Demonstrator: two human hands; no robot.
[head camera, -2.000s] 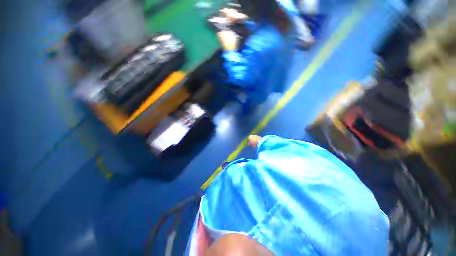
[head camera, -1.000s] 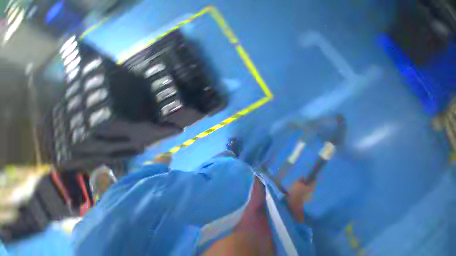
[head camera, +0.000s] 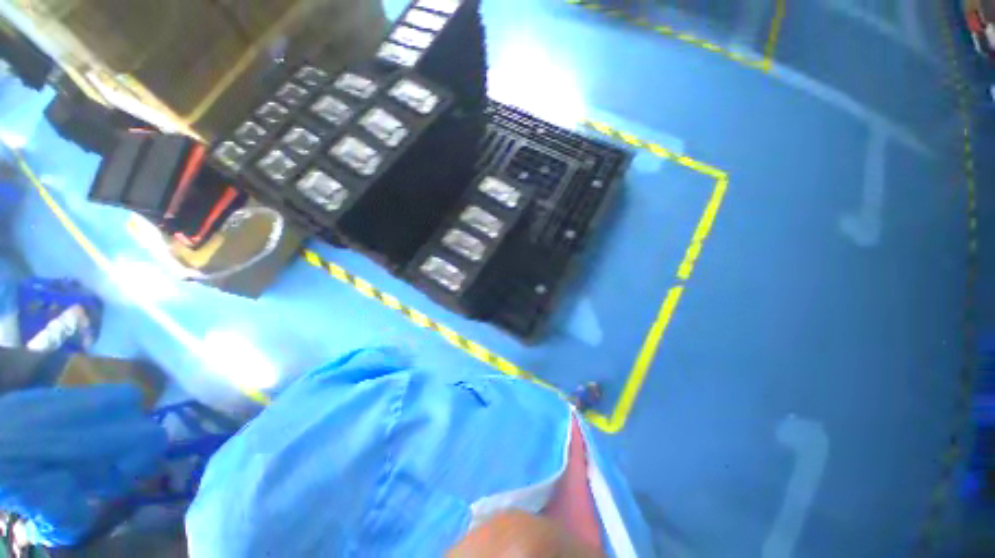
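Neither of my hands is in view; my light blue smock fills the bottom. Nearest in front of me, tall black stacks of phone trays stand inside a taped floor area, with silver-white pieces in the top pockets. A lower tray stack with a few filled pockets stands beside them on a black grid pallet. Another stack with pale pieces on top stands behind. A small dark thing shows at the smock's edge; I cannot tell what it is.
Yellow-black tape runs along the near side of the stacks. Large brown cartons stand at upper left, with a black and red object and a white loop below. A person in blue is at lower left.
The view has turned, and the tray stacks now lie nearer the middle and show more sharply. The right hand and the trolley handle seen a second ago have left the picture.
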